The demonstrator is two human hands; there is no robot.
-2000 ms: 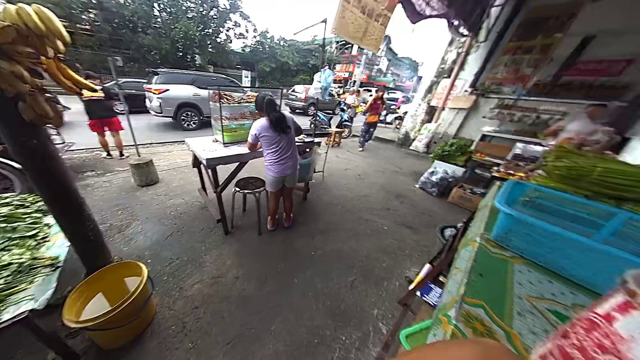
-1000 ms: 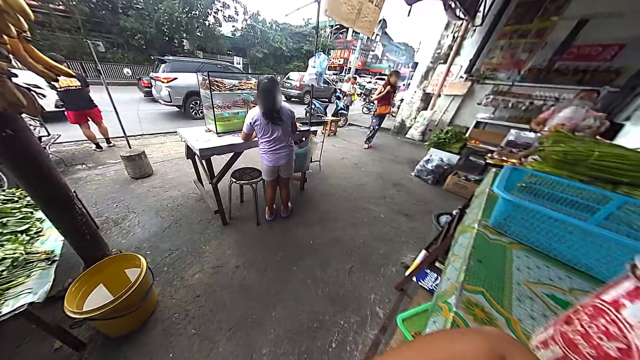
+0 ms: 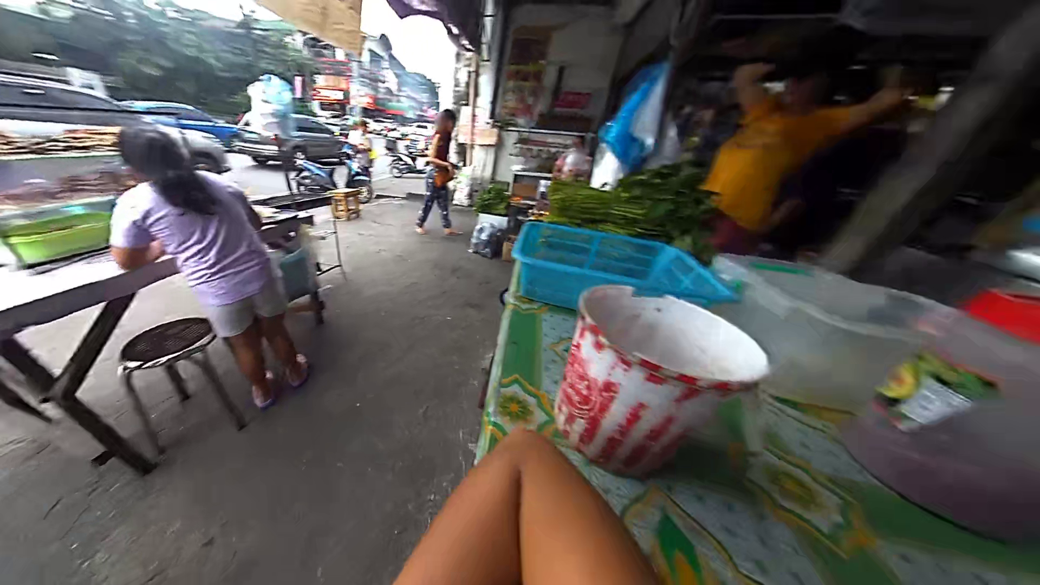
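Observation:
Neither my left hand nor my right hand can be made out. Bare skin of a bent limb, perhaps an arm or knee, rises at the bottom centre beside the table edge. Closest to it, a red-and-white paper bucket (image 3: 617, 406) stands on a green patterned tablecloth (image 3: 528, 406). Behind the bucket lies a blue plastic basket (image 3: 561, 284), with bundles of long green vegetables (image 3: 601, 203) beyond. To the right are a cloudy plastic tub (image 3: 812, 341) and a blurred, purplish clear container (image 3: 951, 455).
At left, a person in a lilac shirt (image 3: 203, 236) leans at a wooden table (image 3: 73, 292) beside a round stool (image 3: 166, 341). A person in a yellow shirt (image 3: 747, 162) raises both arms behind the vegetables. Another person (image 3: 439, 175) is on the pavement; cars line the road.
The view has swung right and closer to the table, bringing the bucket, the tubs and the person in yellow into sight. The yellow pail and the bananas have left the view.

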